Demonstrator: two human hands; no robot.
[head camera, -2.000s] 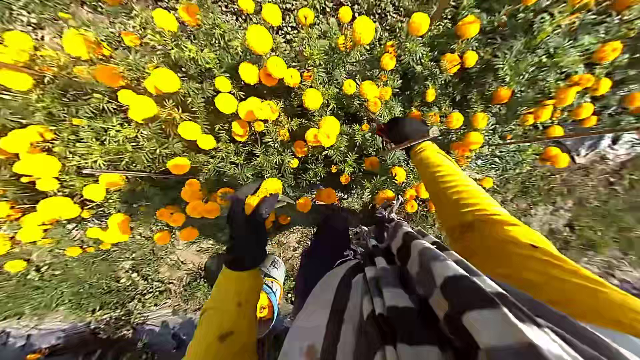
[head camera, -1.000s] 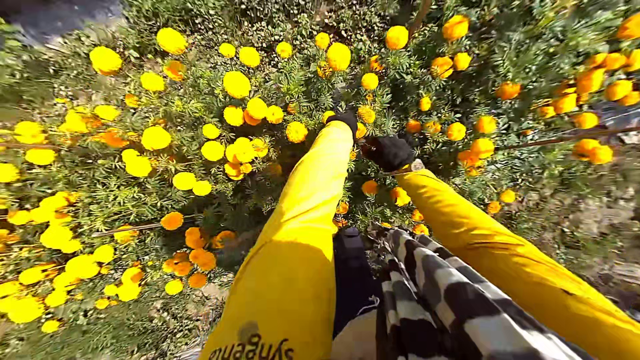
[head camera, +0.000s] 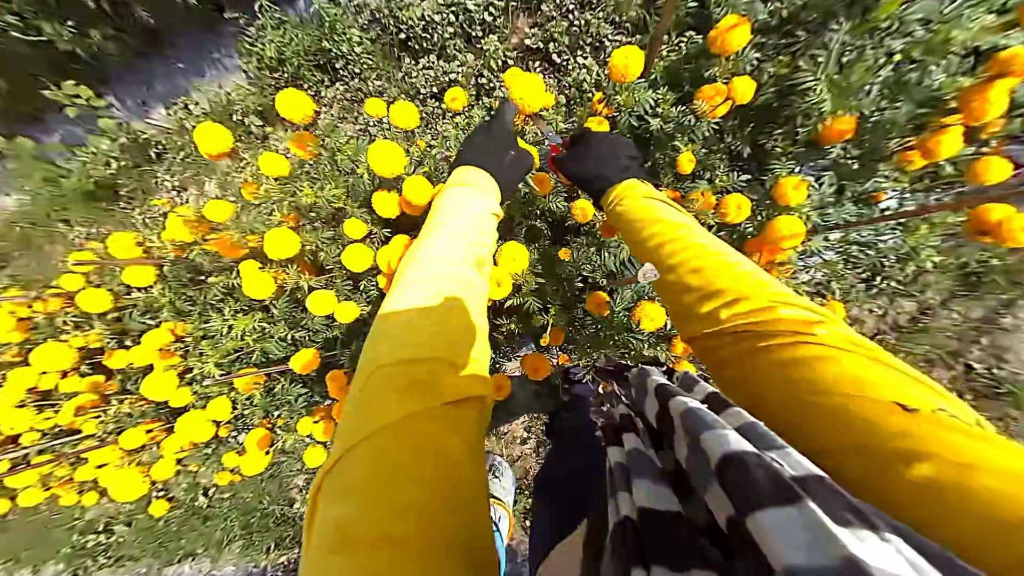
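Note:
My left hand (head camera: 498, 150), in a black glove, reaches to the upper middle of the view, right below a cluster of yellow marigold blooms (head camera: 528, 90). Whether its fingers hold a bloom or stem cannot be told. Just right of it, my right hand (head camera: 600, 162), also gloved in black, is closed on a red-handled cutting tool (head camera: 554, 152), whose metal part points up and left toward the cluster. The tool's tip is too small to make out. Orange marigold blooms (head camera: 582, 210) stand on green plants below both hands.
Marigold plants with many blooms (head camera: 282, 243) spread to the left. A brown stick (head camera: 920, 210) crosses the right side, and another (head camera: 660, 36) stands near the top. A cut stick end (head camera: 647, 273) lies by my right sleeve. A checkered cloth (head camera: 744, 472) hangs below.
My left hand, earlier low at the left with yellow blooms in it, has reached forward beside my right hand. The view has shifted, and both arms now stretch toward the upper blooms.

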